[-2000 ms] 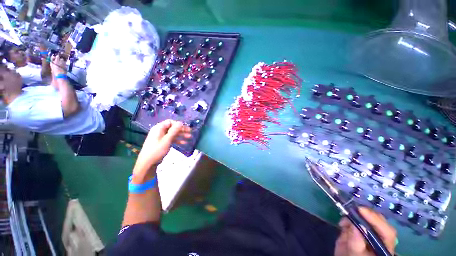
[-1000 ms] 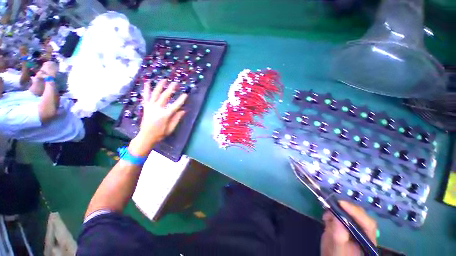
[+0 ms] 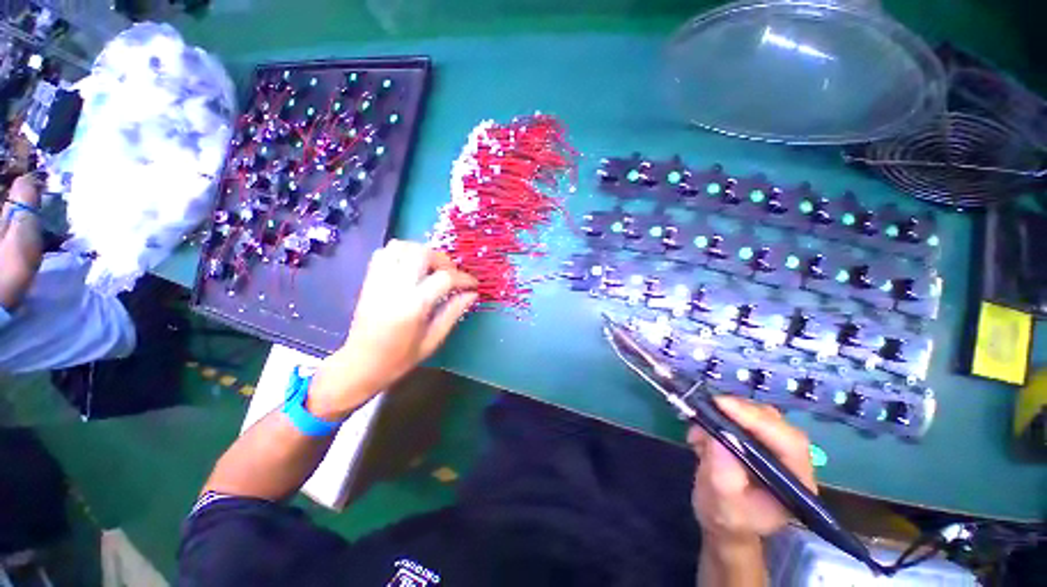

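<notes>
My left hand is at the lower left edge of the bundle of red lead wires with white ends; its fingers are bent together at the wires, and whether they grip one is unclear. My right hand holds a black soldering iron, its tip pointing up and left near the lower left of the fixture rows. Small black parts with green dots sit in four rows on dark holding strips. A black tray at left holds loose wired parts.
A crumpled white plastic bag lies beyond the tray. A clear hood and round wire grille stand behind the rows. A yellow sponge-like square is at right. A white box is below the bench edge. Another person's arm shows at far left.
My left hand has moved from over the black tray rightward to the red wires, its spread fingers now bent together. My right hand still holds the iron. The view has shifted right.
</notes>
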